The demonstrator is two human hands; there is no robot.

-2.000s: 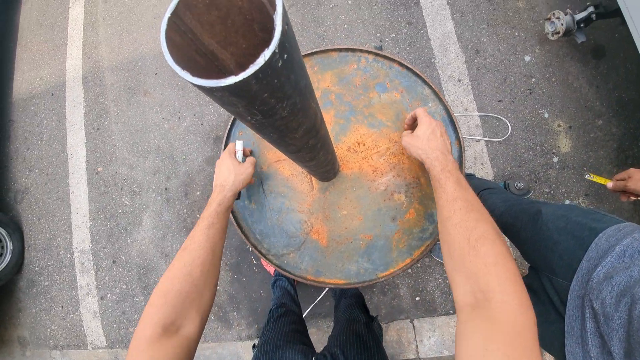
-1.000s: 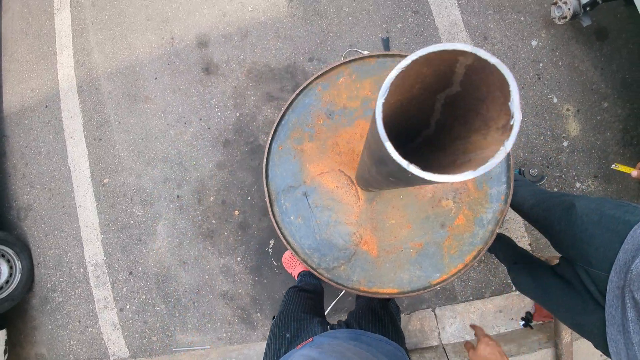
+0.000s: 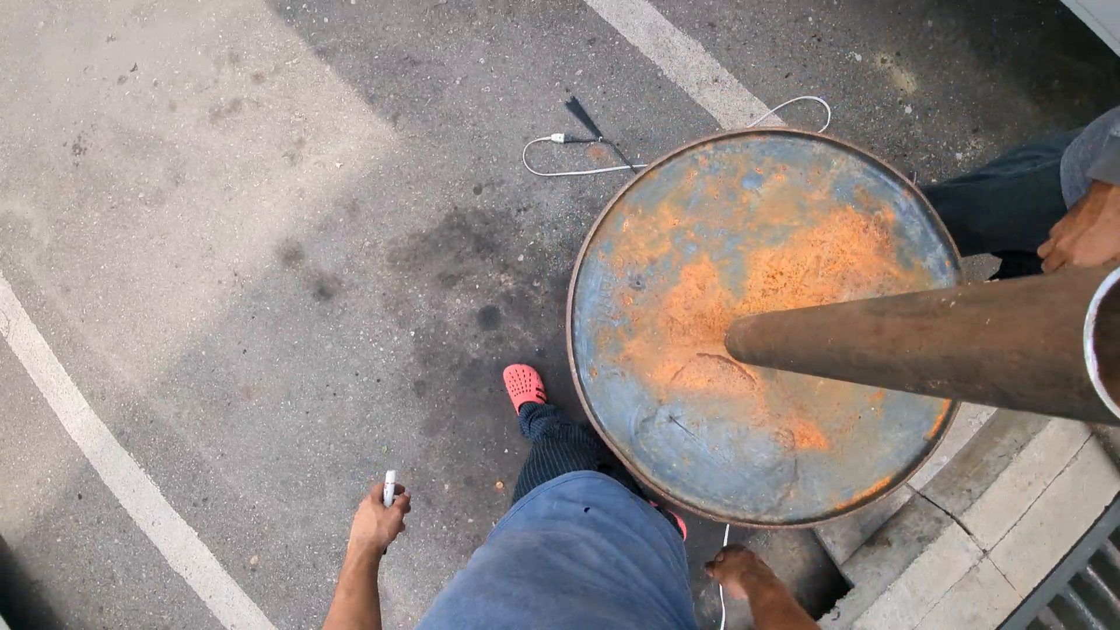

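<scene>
My left hand (image 3: 379, 522) is closed around a white marker-like stick (image 3: 389, 488), out over the asphalt to the left of my blue shirt. Near the lower rim of the drum stands my right hand (image 3: 739, 570), fingers curled, close to a white cable (image 3: 724, 542); whether it holds anything cannot be told. A dark steel pipe (image 3: 919, 346) rises from the rusty, blue-grey metal drum top (image 3: 700, 219), its open end at the right edge of view. Neither hand touches the pipe.
Another person's hand (image 3: 1085, 229) and dark trousers (image 3: 1006, 197) are right of the drum. A cable with a connector (image 3: 558, 138) lies on the asphalt behind it. A concrete kerb (image 3: 989, 525) and metal grating (image 3: 1081, 577) run at lower right. My pink clog (image 3: 524, 386) is beside the drum.
Two seconds ago both my hands were over the drum top; now they are away from it, lower down beside my body. The view has shifted strongly.
</scene>
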